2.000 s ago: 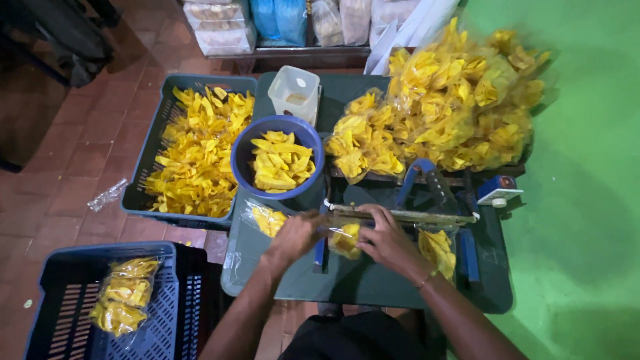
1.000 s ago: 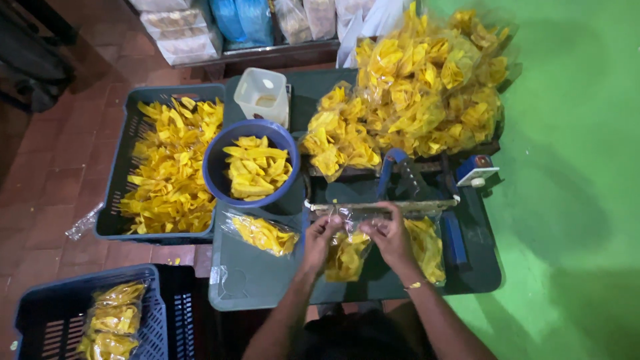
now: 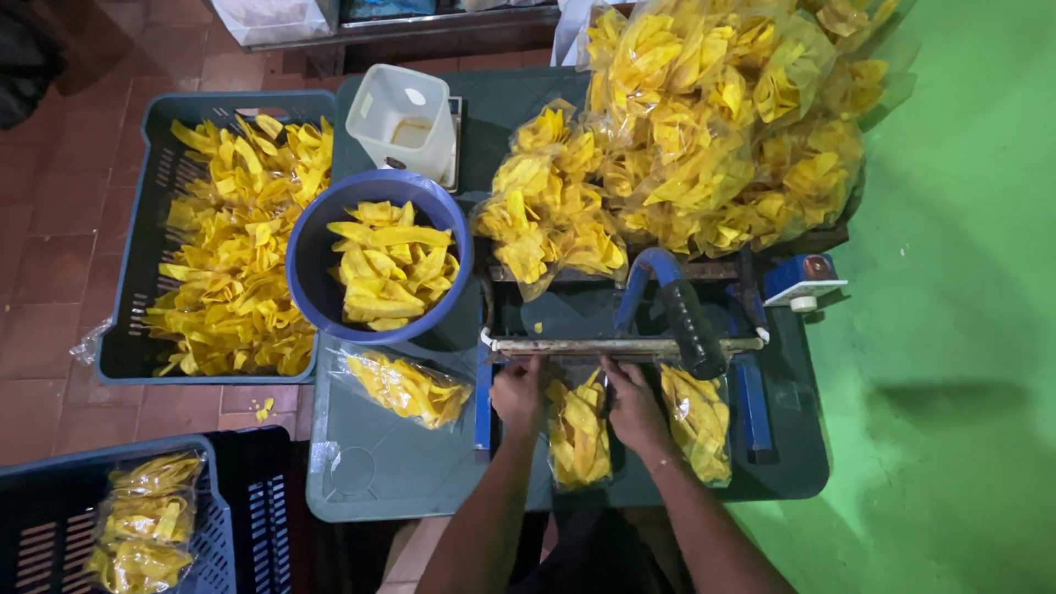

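My left hand [image 3: 520, 396] and my right hand [image 3: 634, 404] grip the top of a clear plastic bag of yellow plantain chips [image 3: 580, 429], one at each side, at the bar of a sealing machine [image 3: 627, 346]. The bag's mouth edge is hidden at the bar. Another bag of chips [image 3: 697, 421] lies to the right of my right hand, its top at the bar. A third bag [image 3: 408, 388] rests on the table left of the machine. The machine's curved blue handle with a black grip [image 3: 693, 330] stands over the bar.
A blue bowl of chips [image 3: 462, 272] and a clear plastic container [image 3: 400, 115] stand at the back left. Many filled bags [image 3: 701, 132] are heaped behind the sealer. A crate of chips [image 3: 322, 239] stands left of the table [image 3: 388, 487]; another crate [image 3: 206, 495] holds bags. A small control box [image 3: 800, 279] is at right.
My hands have brought the middle bag's top to the sealer bar and now sit low on either side of it. The left bag, beside my left hand earlier, lies apart. The view has shifted.
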